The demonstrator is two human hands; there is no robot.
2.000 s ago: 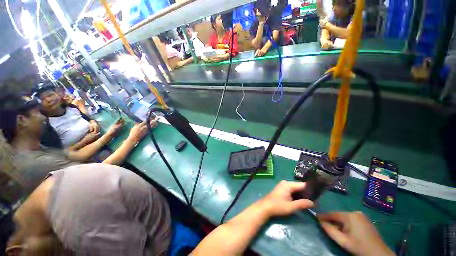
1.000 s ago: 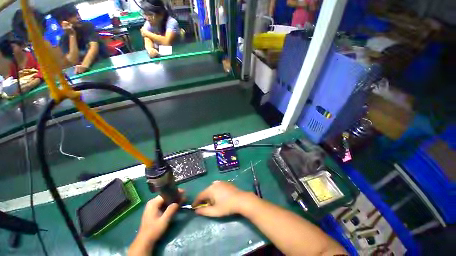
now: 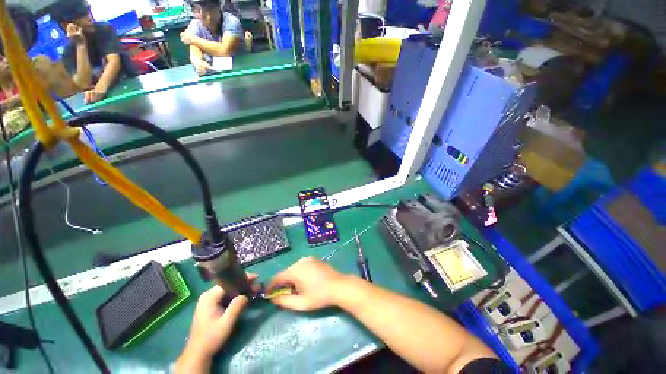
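Observation:
The electric screwdriver hangs tilted from an orange-yellow strap, its lower end in my left hand. My left fingers are wrapped round the driver's tip end. My right hand is just to the right, its fingers pinching a thin yellow-tipped piece that points at the driver's tip. Whether the tip touches it, and any small part below the driver, is hidden by my fingers. The screw tray, black with silvery dots, lies behind the driver.
A black ribbed block on a green tray lies left. A lit smartphone, a pen-like tool and a soldering iron stand with a yellow sponge lie right. A blue parts bin is far right. A black cord loops left.
The view has swung right since two seconds ago, bringing the soldering stand and bin into view. Over the last second, my hands stay together at the driver's tip, the right still holding the yellow-tipped piece.

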